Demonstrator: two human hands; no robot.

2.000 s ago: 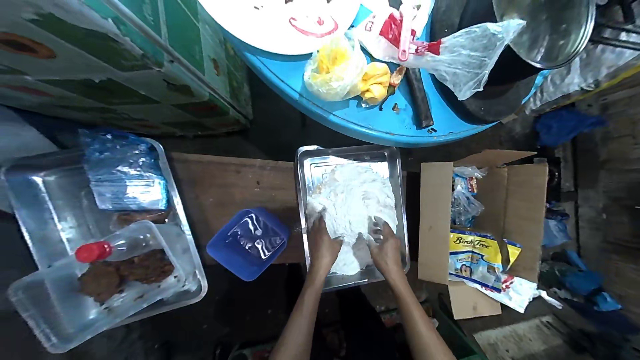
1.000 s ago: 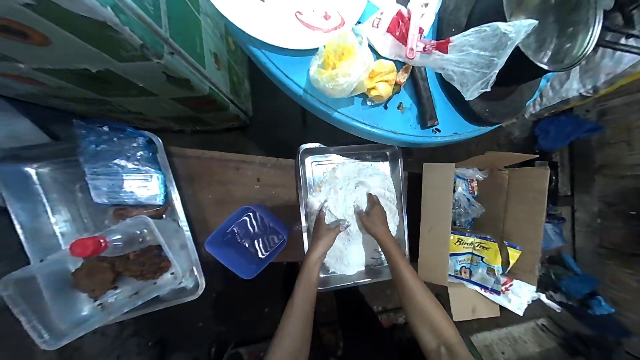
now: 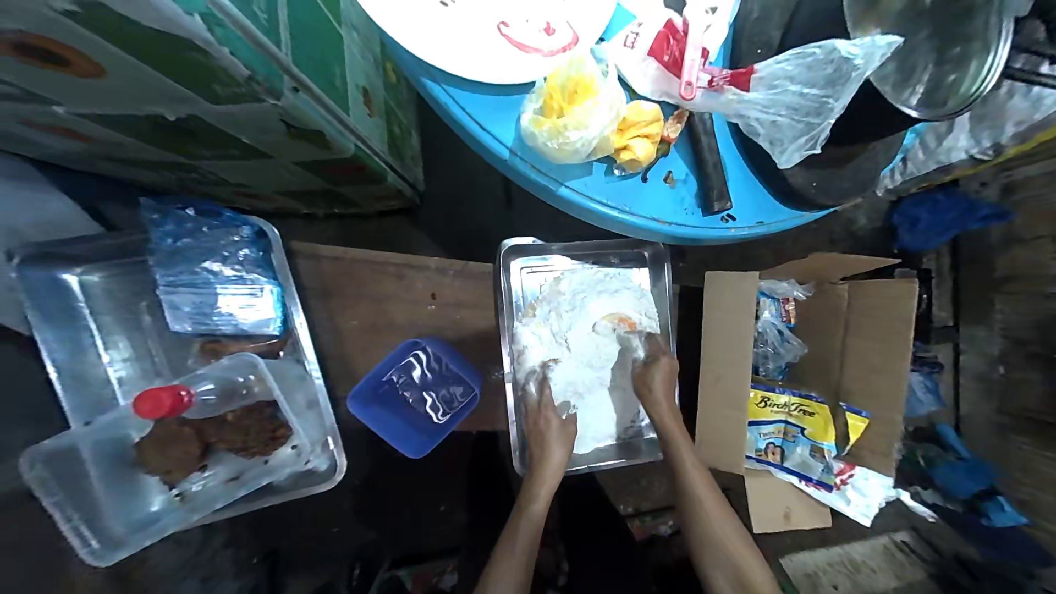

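Note:
A rectangular metal tray (image 3: 670, 289) holds a heap of white flour-like powder (image 3: 586, 346), with an orange-yellow patch showing near its right side. My left hand (image 3: 550, 425) is at the tray's lower left, its fingertips dusted white and in the powder. On the right side of the heap, just below the orange patch, my right hand (image 3: 654, 371) has its fingers in the powder; whether it grips any of it cannot be seen. Left of the tray, a blue plastic container (image 3: 363, 404) with clear liquid stands on a wooden board (image 3: 396, 289).
At far left, a large metal pan (image 3: 334, 437) holds a blue plastic package (image 3: 214, 272) and a clear tub (image 3: 82, 511) with brown lumps and a red-capped bottle (image 3: 198, 400). A cardboard box (image 3: 726, 371) with packets stands right. Above is a blue round table (image 3: 561, 194) with bags.
My hands have moved apart, the left one down and left, the right one to the right side of the powder. The orange-yellow patch now shows in the heap.

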